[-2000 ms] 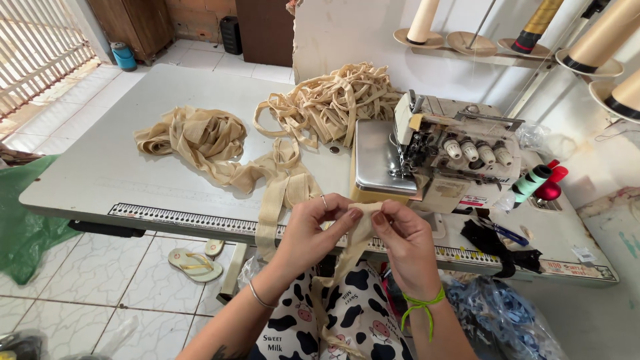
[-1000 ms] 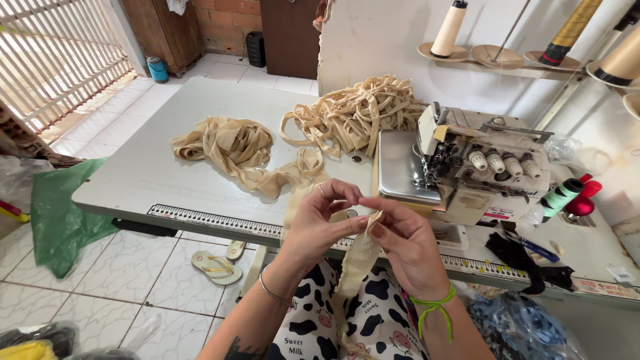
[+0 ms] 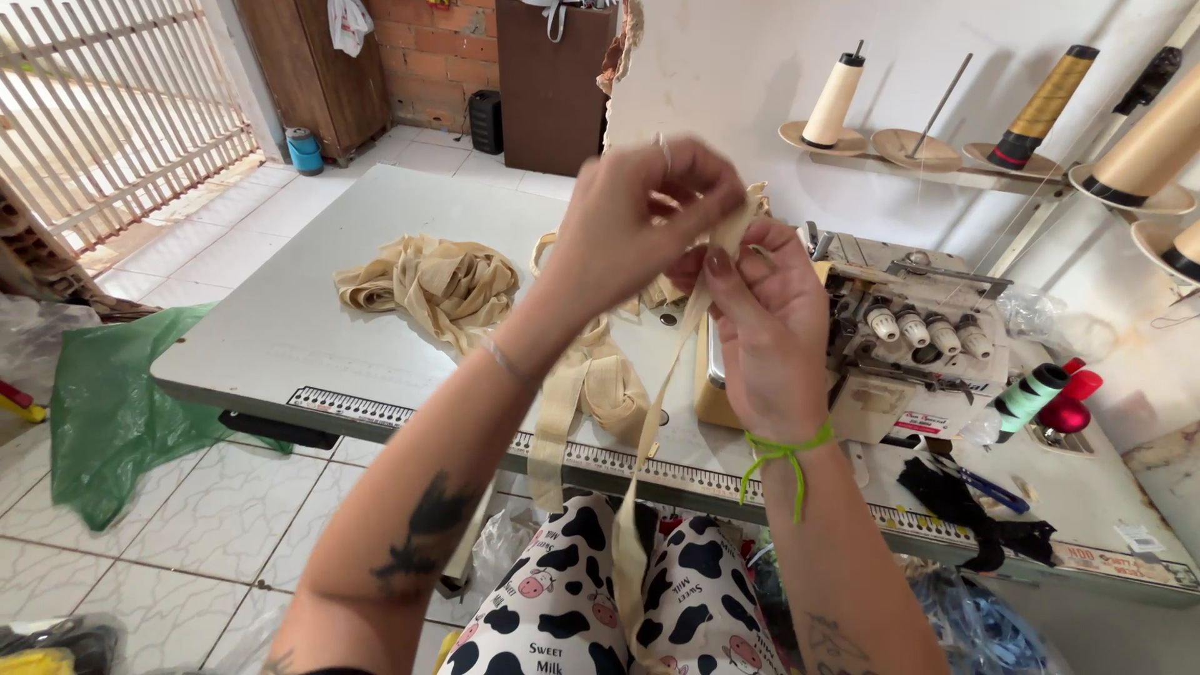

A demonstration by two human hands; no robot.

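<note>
A beige fabric strip (image 3: 671, 366) hangs from my raised hands down between my legs. My left hand (image 3: 656, 202) pinches its upper end between thumb and fingers, a little blurred. Close beside it, my right hand (image 3: 764, 309) grips the same strip just below. Behind them on the table lies a loose heap of beige fabric strip (image 3: 441, 286), part of which drapes over the table's front edge (image 3: 562, 422). A further pile of narrow strips is mostly hidden behind my hands.
An overlock sewing machine (image 3: 909, 328) stands right of my hands. Thread cones (image 3: 837, 103) sit on a rack behind it. Black fabric scraps (image 3: 970, 516) and a blue-handled tool (image 3: 994, 490) lie at the front right. A measuring tape (image 3: 694, 473) runs along the table edge.
Both hands have risen from near the table's front edge, carrying the strip up with them. The view has shifted so the table sits lower.
</note>
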